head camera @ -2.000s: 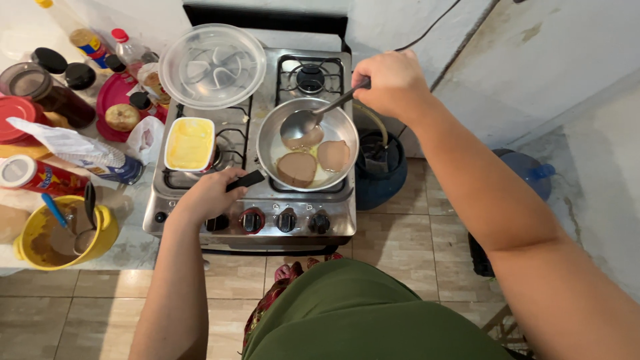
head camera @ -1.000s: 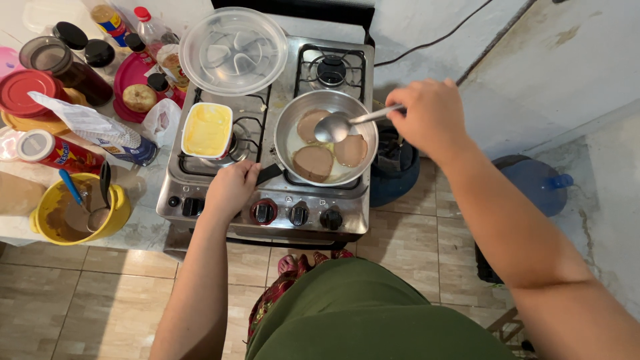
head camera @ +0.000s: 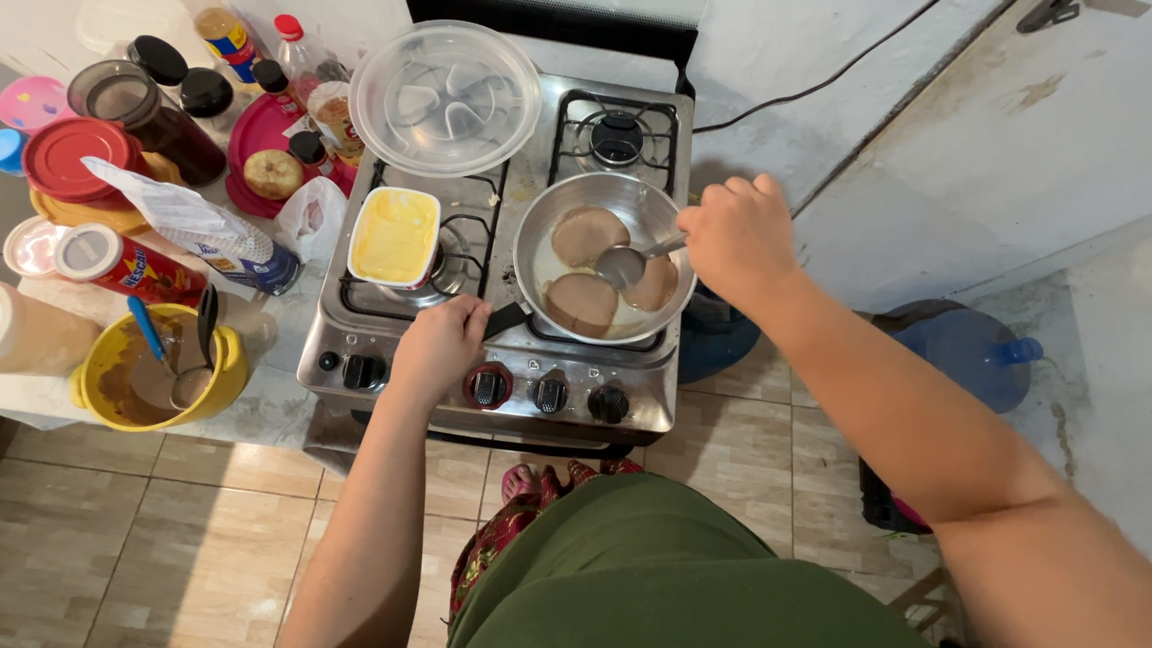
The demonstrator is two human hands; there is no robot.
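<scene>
A round metal frying pan [head camera: 531, 216] sits over the front right burner, its black handle [head camera: 507, 320] gripped by my left hand [head camera: 443, 344]. Three brown pancakes [head camera: 589, 236] lie in it, with a little liquid around them. My right hand [head camera: 740, 232], above the pan's right side, is closed around the handle of a metal spoon [head camera: 621, 267]. The spoon's bowl is over the middle of the pan, between the pancakes; whether it touches them I cannot tell. Left of the pan, an open tub of yellow spread [head camera: 394, 236] rests on the stove's left grate.
On the gas stove [head camera: 526, 112] lies a clear plastic lid [head camera: 445, 97] at the back left. The counter at left holds a yellow pot [head camera: 236, 364] of brown batter with a ladle [head camera: 191, 387], a red cocoa can [head camera: 135, 267], jars and bottles. A blue water jug [head camera: 963, 351] is at right.
The spoon's bowl has moved from the pan's upper part toward its middle, still in my right hand. My left hand stays on the pan handle. The pancakes have shifted inside the pan.
</scene>
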